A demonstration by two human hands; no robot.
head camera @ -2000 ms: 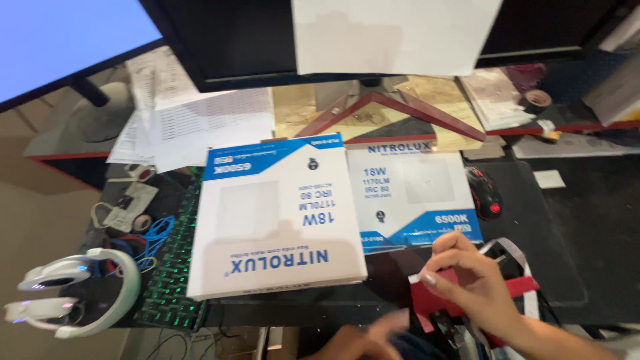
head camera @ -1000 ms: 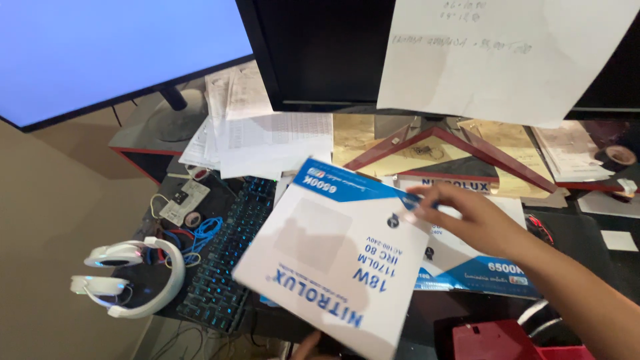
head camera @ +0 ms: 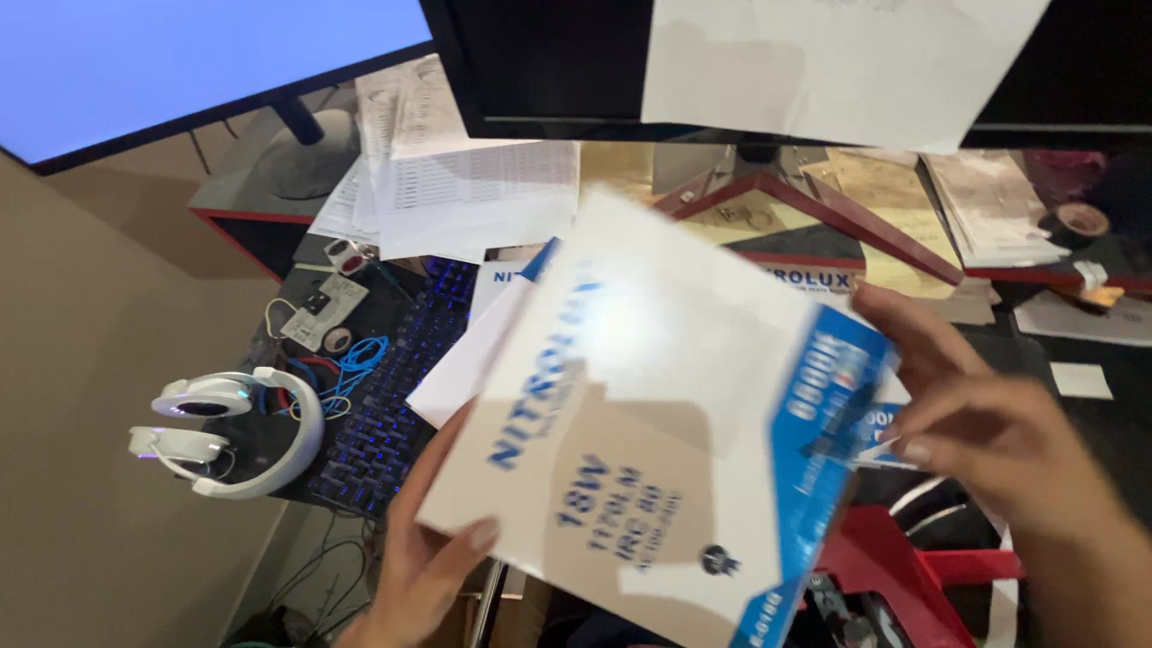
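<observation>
A white and blue Nitrolux light box [head camera: 666, 396] is raised and tilted above the desk, with glare on its face. My left hand [head camera: 432, 540] grips its lower left corner, thumb on the front. At the box's right edge is my right hand [head camera: 972, 405], fingers and thumb around the blue end. Behind it, mostly hidden, other white boxes [head camera: 477, 346] with blue print lie on the desk. A red object with a white strap [head camera: 886, 558] is beneath my right hand; what it is cannot be told.
A lit keyboard [head camera: 396, 414] runs beside white headphones [head camera: 297, 450] and blue cable [head camera: 360, 364]. Papers [head camera: 477, 193] lie behind. Two monitors stand at the back, one with a red-legged stand [head camera: 846, 216] and a hanging sheet [head camera: 828, 72]. A tape roll [head camera: 1075, 220] sits at the right.
The box lay flat two seconds ago; it is now lifted and turned, with both hands on it. My right hand was over the red object in the oldest frame.
</observation>
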